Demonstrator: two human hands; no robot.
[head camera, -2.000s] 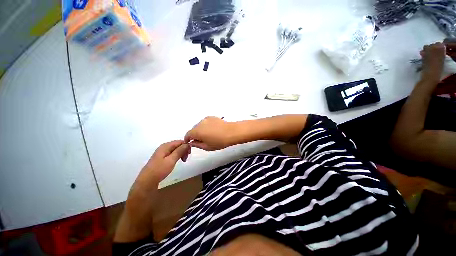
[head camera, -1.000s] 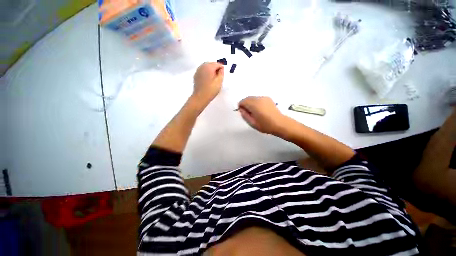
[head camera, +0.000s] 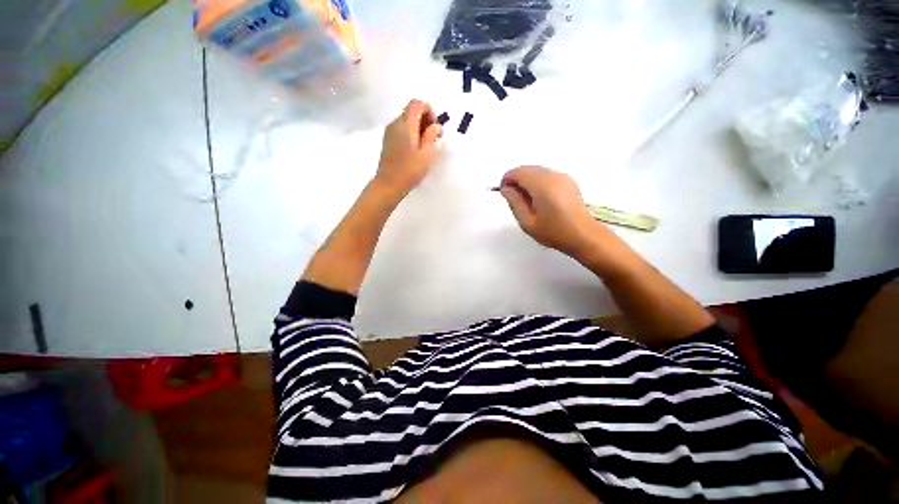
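Small black connector housings (head camera: 465, 123) lie on the white table in front of my left hand. My left hand (head camera: 410, 145) is at the table, its curled fingertips beside another black housing (head camera: 443, 118). I cannot tell whether the fingers grip it. My right hand (head camera: 540, 202) is to the right and nearer me, with thumb and fingertips pinched on a thin, short dark piece (head camera: 496, 188) that sticks out to the left. The piece is too small to identify surely. More loose housings (head camera: 483, 79) lie below the bag of housings (head camera: 495, 31).
A cream bar (head camera: 626, 218) lies by my right wrist, a phone (head camera: 776, 244) farther right. A fanned cable (head camera: 690, 96) and clear plastic bag (head camera: 794, 133) are at the upper right, a tissue pack (head camera: 284, 37) at the upper left. Part of a person (head camera: 867, 340) shows at right.
My hands were together near the table's front edge, then parted. My left hand moved forward to the loose housings; my right hand moved right with the small dark piece. The camera view also shifted.
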